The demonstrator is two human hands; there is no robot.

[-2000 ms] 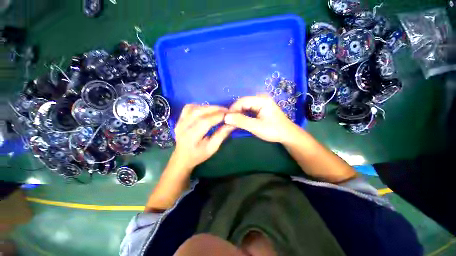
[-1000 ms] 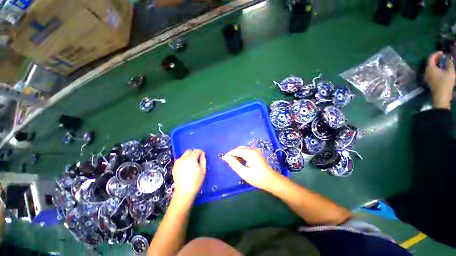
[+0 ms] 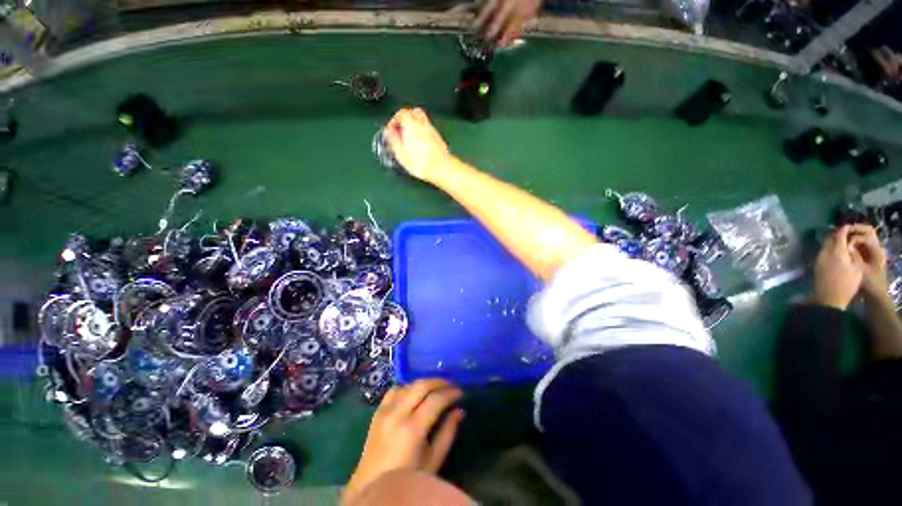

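Note:
My right hand (image 3: 417,143) is stretched out beyond the blue tray, with its fingers closed on a round wired unit (image 3: 384,148) that shows at their left side. My left hand (image 3: 407,430) is at the tray's near edge, fingers loosely curled and a little apart, with nothing visible in it. The blue plastic tray (image 3: 465,371) lies flat in front of me; a few tiny bright bits show on its floor. My right arm and sleeve hide its right part, so the cluster of small rings there is not visible.
A large pile of wired units (image 3: 232,371) is at left, a smaller pile (image 3: 653,227) at right. Black cylinders (image 3: 598,87) stand along the far side. A clear parts bag (image 3: 757,237) is at right. Another person's hands (image 3: 846,262) are at right, another hand (image 3: 506,18) at the far edge.
My right hand has left the tray and reached far forward to a round unit. My left hand has drawn back to the tray's near edge. Another person's hand has appeared at the far edge.

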